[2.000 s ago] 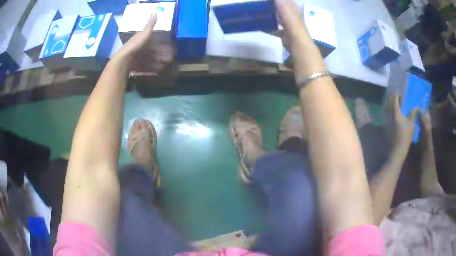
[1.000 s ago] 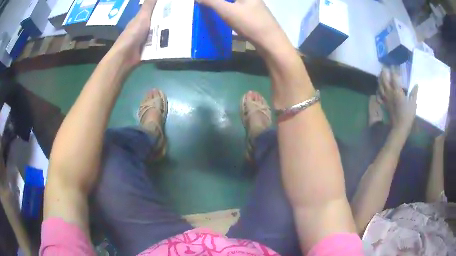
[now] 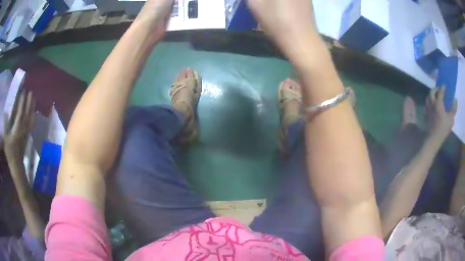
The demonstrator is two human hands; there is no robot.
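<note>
A white and blue retail carton (image 3: 204, 16) is at the top of the view, cut off by the upper edge. Its white face, with a dark printed mark, faces me and a blue side shows at its right. My left hand (image 3: 159, 15) is on the carton's left side, partly cut off by the top edge. My right hand (image 3: 265, 9) is at its right side, also cut off, so its fingers are hidden.
Blue and white cartons (image 3: 363, 25) stand on the white bench to the right, and more stand at the upper left. A person's hand (image 3: 439, 109) at the right holds a blue box. Another person's hand (image 3: 19, 120) is at the left. The green floor (image 3: 229, 173) lies below.
Two seconds ago my hands were apart; one second ago both were on the carton. Now the carton sits higher in view, more cut off. The neighbour's hand at the left has appeared.
</note>
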